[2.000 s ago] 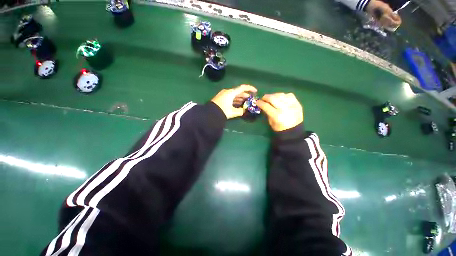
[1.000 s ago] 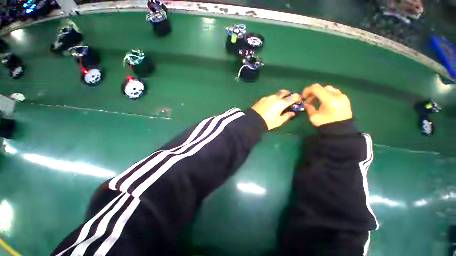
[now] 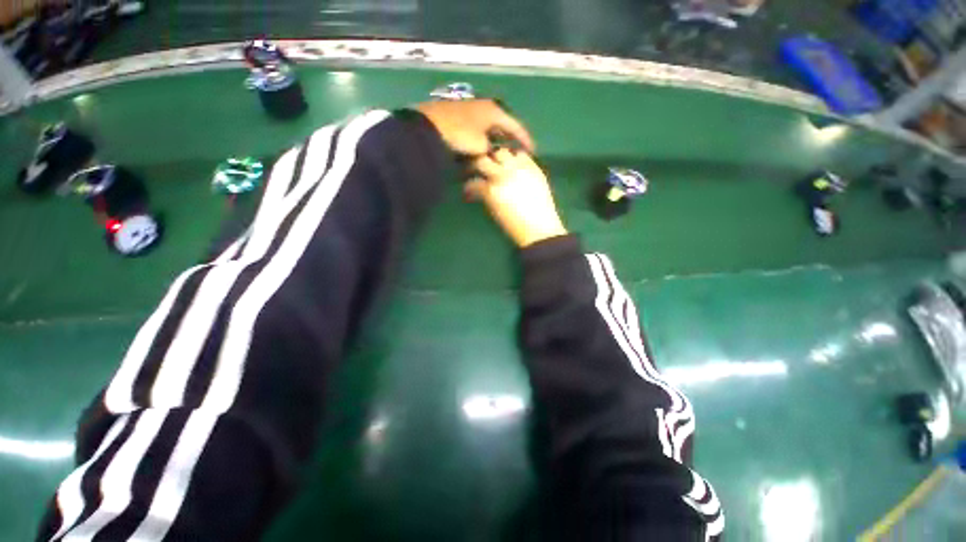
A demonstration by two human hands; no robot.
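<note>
My left hand (image 3: 475, 125) and my right hand (image 3: 519, 194) meet over the green belt, just in front of a partly hidden circuit board (image 3: 453, 92). A dark housing (image 3: 504, 139) shows between them, with my left fingers curled over it. My right fingertips are beside it; their grip is blurred and unclear. A unit with a blue-silver board on a dark housing (image 3: 625, 186) stands on the belt to the right, not touched by either hand.
More units stand at left: one with a green-glowing board (image 3: 238, 175), one with a white disc (image 3: 135, 234) and red light. Another unit (image 3: 280, 89) is near the pale rail (image 3: 424, 52). Units (image 3: 822, 201) are far right; a blue bin (image 3: 826, 74) is beyond the rail.
The view has shifted. The small unit that was between my hands now appears on the belt at right. Both hands have moved left and farther out, to the units behind.
</note>
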